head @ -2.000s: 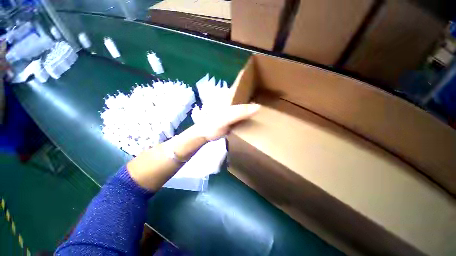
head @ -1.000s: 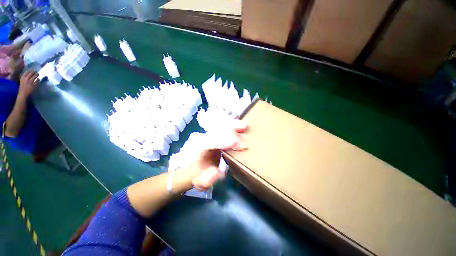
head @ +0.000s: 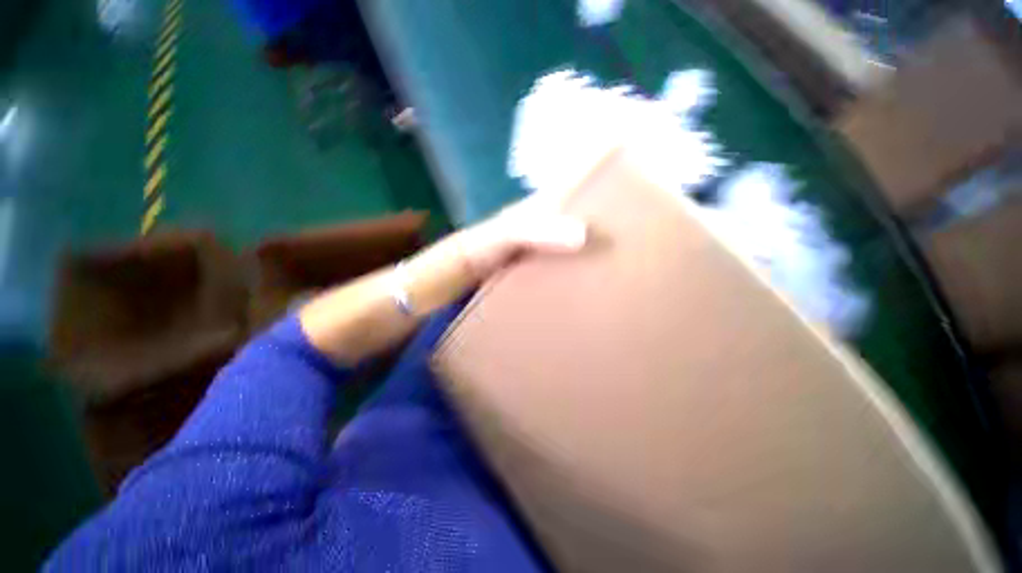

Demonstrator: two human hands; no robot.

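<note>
A closed brown cardboard box (head: 672,381) fills the lower right of the view, tilted and blurred, close to my body. My left hand (head: 527,237) grips its far left edge, thumb on top of the smooth lid and the other fingers hidden at the side. My right hand is not in view. Behind the box, the massed small white parts (head: 583,123) lie on the dark green table, and blurred white pointed pieces (head: 773,224) lie to their right.
Open brown cartons (head: 146,302) stand on the green floor at left, near yellow-black tape (head: 159,123). Brown cartons (head: 941,112) stand behind the table at upper right. Part of a person in blue (head: 314,22) is at the top.
The view has swung left towards the floor. The lid flap first came down over the box. The box has since moved from the table towards my body, with my left hand on its edge.
</note>
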